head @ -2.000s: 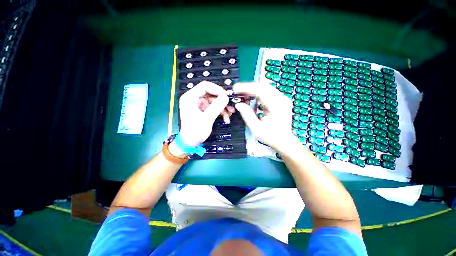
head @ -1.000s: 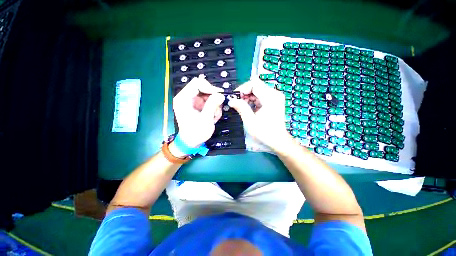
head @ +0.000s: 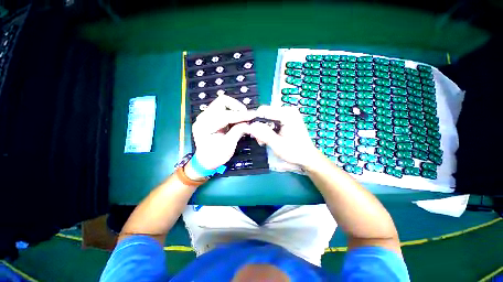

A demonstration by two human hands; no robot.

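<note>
A small black housing [head: 267,122] is held between the fingertips of both hands above the black component tray [head: 221,76]. My left hand [head: 217,134] holds its left end and my right hand [head: 286,134] its right end; the fingers cover much of it. The tray's upper rows hold black units with round whitish centres. Its lower rows hold glossy black pieces, partly hidden by my hands. Green circuit boards [head: 347,95] lie in dense rows on a white foam sheet [head: 449,137] to the right. A small black piece with a pale dot [head: 358,113] lies among them.
A pale printed paper slip [head: 140,124] lies at bench left. Yellow tape [head: 183,104] runs along the tray's left side. A blue band and an orange-brown strap are on my left wrist. Dark stacks stand at both bench ends. A white sheet piece [head: 443,205] shows below the bench's right edge.
My hands have drawn closer together around the small black piece, which is now more covered. The whole view has shifted slightly. The tray and boards look otherwise the same.
</note>
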